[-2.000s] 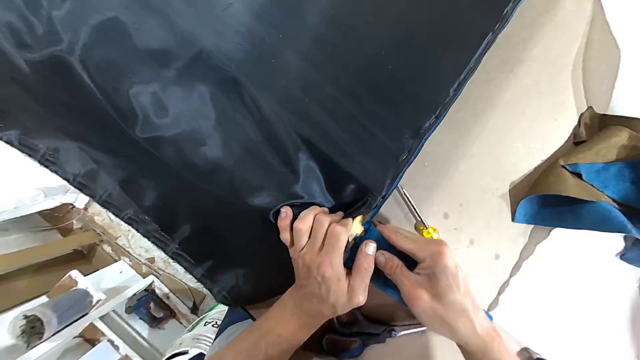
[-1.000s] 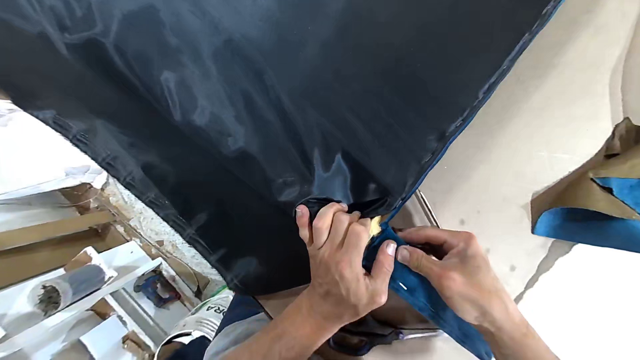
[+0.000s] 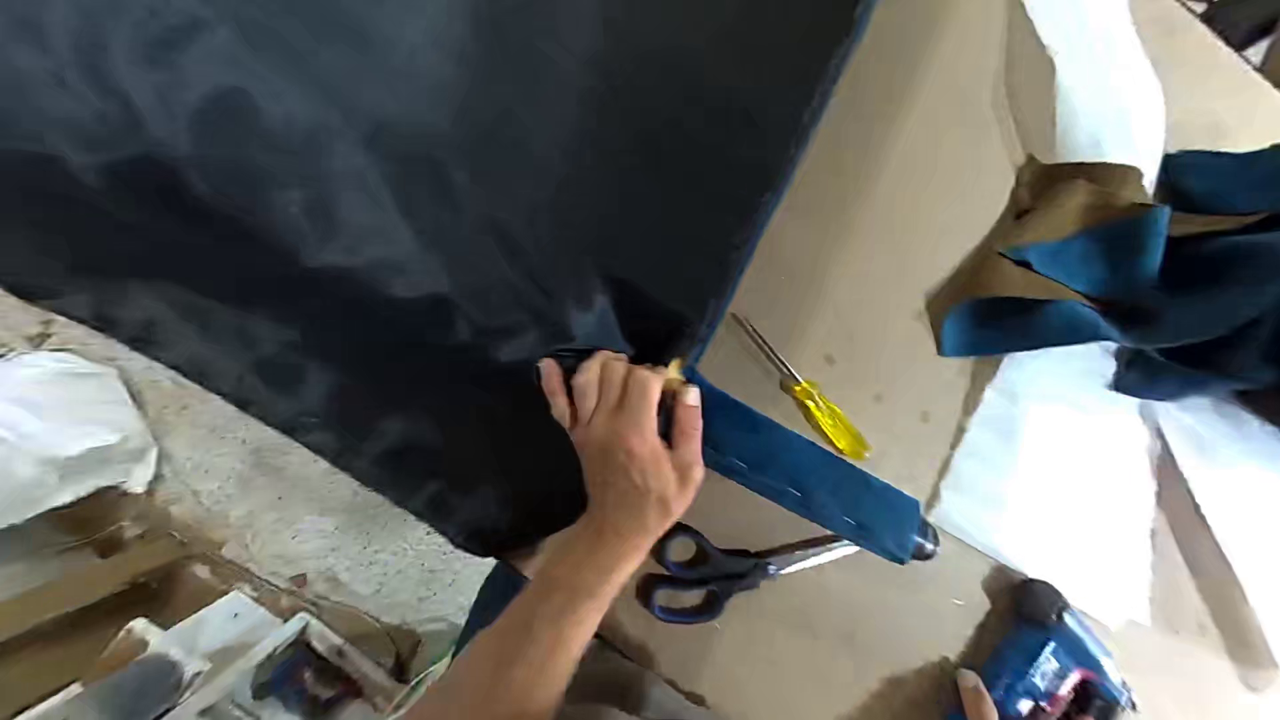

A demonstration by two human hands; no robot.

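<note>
My left hand (image 3: 630, 435) grips the gathered edge of the black lining fabric (image 3: 450, 250) near its corner. Beside its fingertips a bit of yellow foam (image 3: 675, 370) shows. From the corner a blue fabric strip (image 3: 800, 480) with staples along it extends to the lower right. My right hand (image 3: 975, 692), mostly cut off at the bottom edge, is on a blue power tool (image 3: 1050, 660); its grip is largely out of frame. A yellow-handled screwdriver (image 3: 825, 415) lies right of the corner, and dark-handled scissors (image 3: 715, 575) lie below the strip.
Blue and brown fabric scraps (image 3: 1090, 290) lie at the right on the cardboard-coloured surface (image 3: 880, 200), near white sheets (image 3: 1050, 470). At the lower left are a white crate (image 3: 260, 650) and a crumpled white bag (image 3: 70, 430). A dark round tip pokes out at the strip's end.
My right hand has let go of the blue strip and moved to the lower right, to the blue tool. The strip now lies extended. My left hand stays at the corner. The view has shifted.
</note>
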